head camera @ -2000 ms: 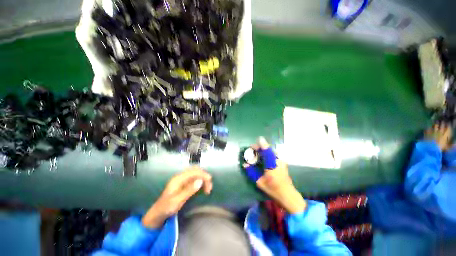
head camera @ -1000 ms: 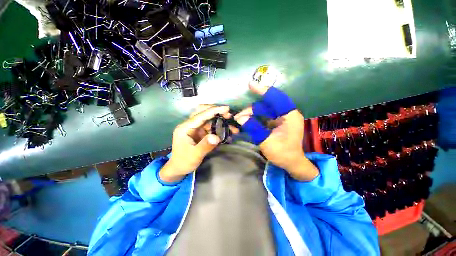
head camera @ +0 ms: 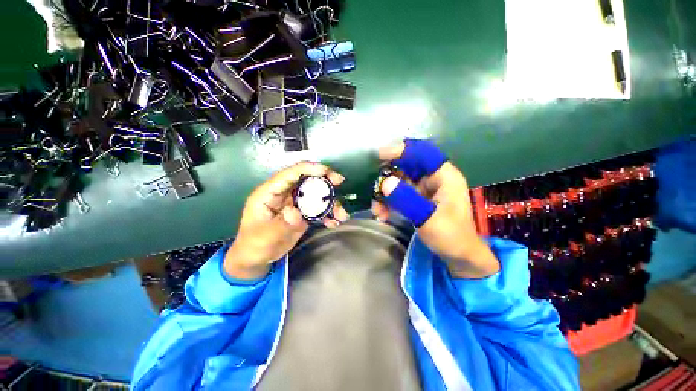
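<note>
My left hand [head camera: 263, 218] holds a round piece [head camera: 315, 198] with a black rim and a white face bearing two small dark marks. My right hand [head camera: 450, 210], with bright blue sleeves on two fingers, pinches a small dark ring-like piece [head camera: 385, 182] between thumb and fingertips. The hands are apart, over the bench edge and lap. A heap of black binder clips [head camera: 229, 80] with silver wire handles lies at the upper left, with one light blue clip [head camera: 333, 56] at its right side.
A white paper sheet [head camera: 561, 53] with two narrow dark items [head camera: 619, 70] lies on the green bench [head camera: 427, 61] at the upper right. A red tray [head camera: 610, 330] with dense dark rows stands beside the lap at right. A white-edged container [head camera: 64, 29] shows at upper left.
The round piece in my left hand now shows its white face. My right fingers have drawn in and pinch a dark piece; the white round thing beyond their tips no longer shows. The hands have parted slightly.
</note>
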